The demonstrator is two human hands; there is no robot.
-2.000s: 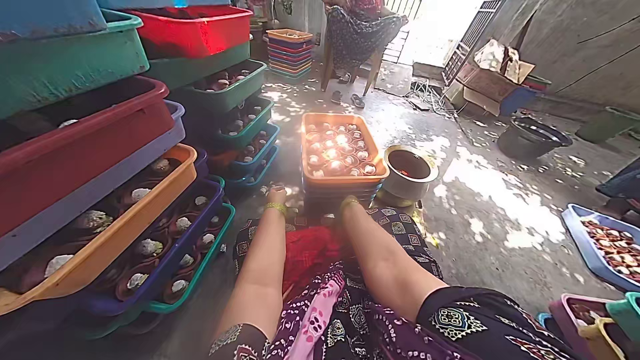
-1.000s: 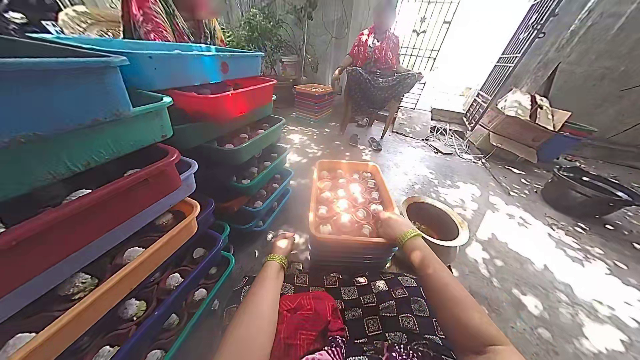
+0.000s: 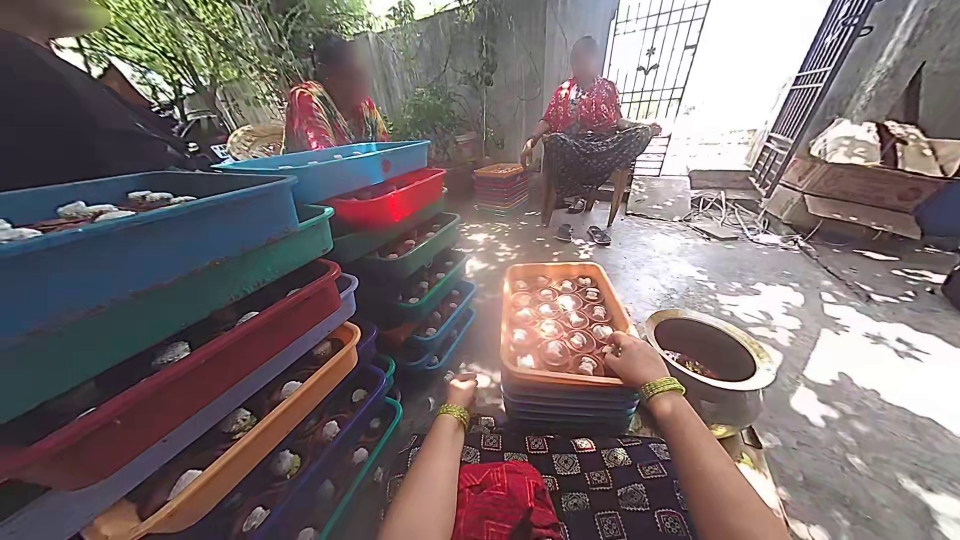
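Note:
An orange plastic tray [image 3: 510, 360] tops a stack of trays in front of my knees and holds rows of small round cups [image 3: 550, 328] with white lumps in them. My right hand [image 3: 637, 360] is at the tray's right front corner, its fingertips over a cup; whether they grip anything is unclear. My left hand [image 3: 460, 390] is left of the stack, fingers curled, touching no tray; what is inside them cannot be made out. Close beside the tray on the right stands a wide-mouthed metal pot [image 3: 735, 397] with some small bits inside. A red cloth [image 3: 504, 499] lies on my lap.
Tall stacks of coloured trays, with a blue tray [image 3: 150, 225] and a red tray [image 3: 397, 196], rise on the left. A seated person [image 3: 581, 112] is at the back near a small tray stack [image 3: 499, 184]. Two more people are at the left. A cardboard box [image 3: 855, 187] stands right.
The view has tilted up and left. My right hand has come from near my knees to the tray's right edge. My left hand remains left of the stack.

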